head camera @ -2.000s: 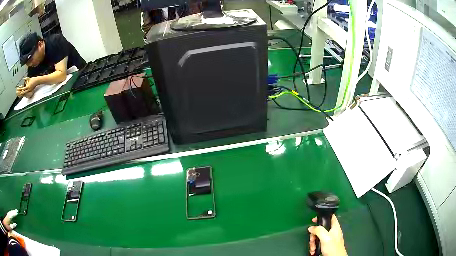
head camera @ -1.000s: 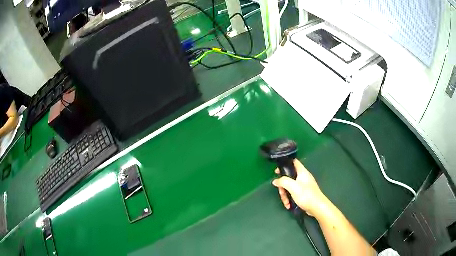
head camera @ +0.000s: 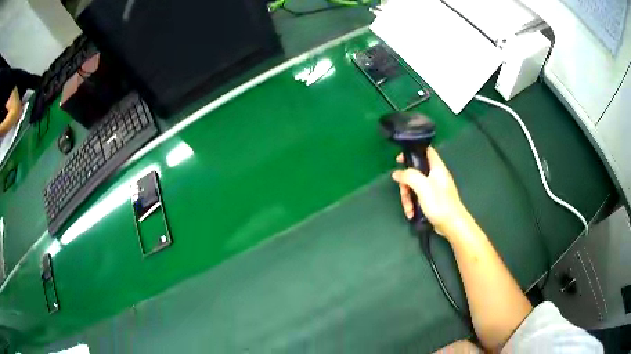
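Observation:
My right hand (head camera: 430, 188) holds a black barcode scanner (head camera: 409, 128) upright by its grip, its wide head at the top and its thin black cord hanging below. A phone frame (head camera: 391, 76) lies on the glossy green strip (head camera: 249, 166) just behind the scanner head, beside the tilted white sheet. A second phone frame (head camera: 151, 213) lies at the left of centre, dark block at its top and green showing through its lower part. A third phone frame (head camera: 50, 283) lies at the far left. My left hand is not in view.
A black keyboard (head camera: 104, 159), mouse (head camera: 66, 140) and large black computer tower (head camera: 187, 48) stand behind the pale rail. The white sheet (head camera: 443, 52), a white box (head camera: 524, 63) and a white cable (head camera: 536, 155) are at right. Another person's arm (head camera: 12, 110) shows at far left.
The view has shifted. A phone frame now lies between the scanner and the white sheet, where none showed before. The right hand still holds the scanner, now closer to the sheet.

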